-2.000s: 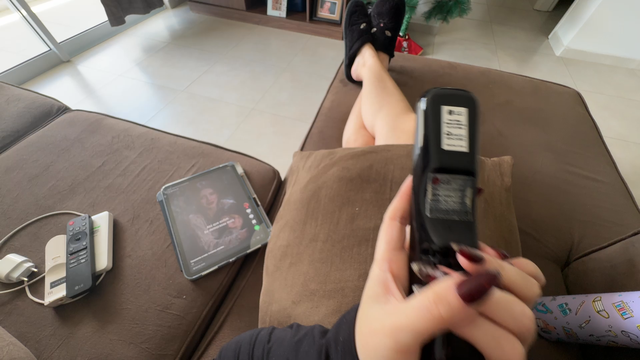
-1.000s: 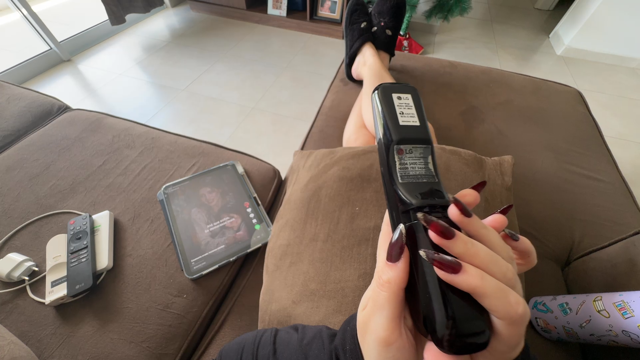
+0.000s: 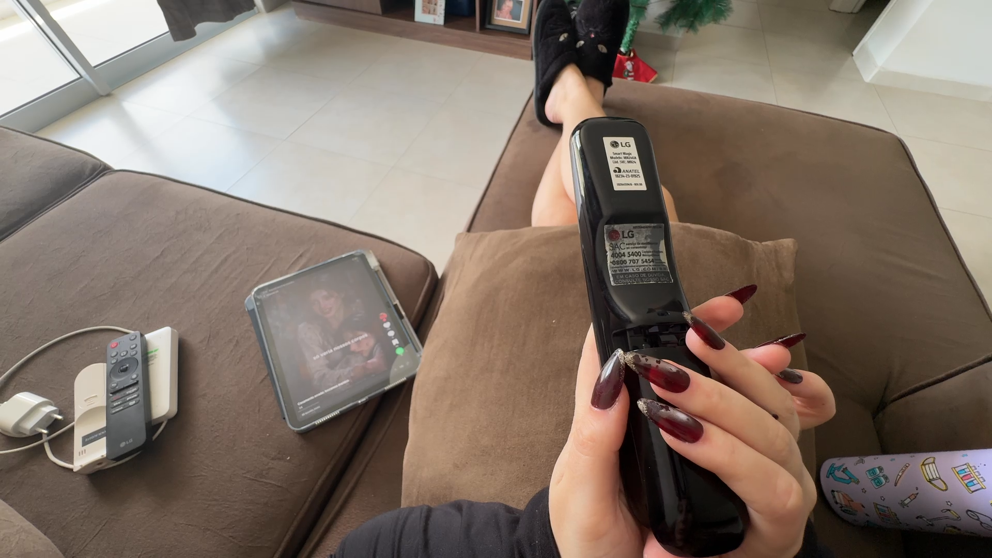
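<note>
A black LG remote control [image 3: 628,209] is held back side up, its upper end pointing away from me over the brown cushion. My left hand [image 3: 593,473] grips it from the left and beneath, the thumb along its side and fingertips coming out on the right. My right hand [image 3: 763,457] lies over its lower right part, with fingertips on the back near a dark gap at the top edge of the lower cover. Two stickers with writing are on the remote's back. Whether the cover is fully seated cannot be told.
A tablet [image 3: 337,341] with a lit screen lies on the brown sofa [image 3: 194,256]. To its left, a grey remote [image 3: 128,395] rests on white devices [image 3: 161,372] beside a white plug [image 3: 27,415] and cable. A patterned lilac object [image 3: 907,488] lies at right. Legs in black slippers [image 3: 577,46] stretch ahead.
The remote's upper end has moved left and its body now slants. Several fingertips lie across its lower back, where two seconds ago the hands were blurred. The tablet and grey remote have stayed put.
</note>
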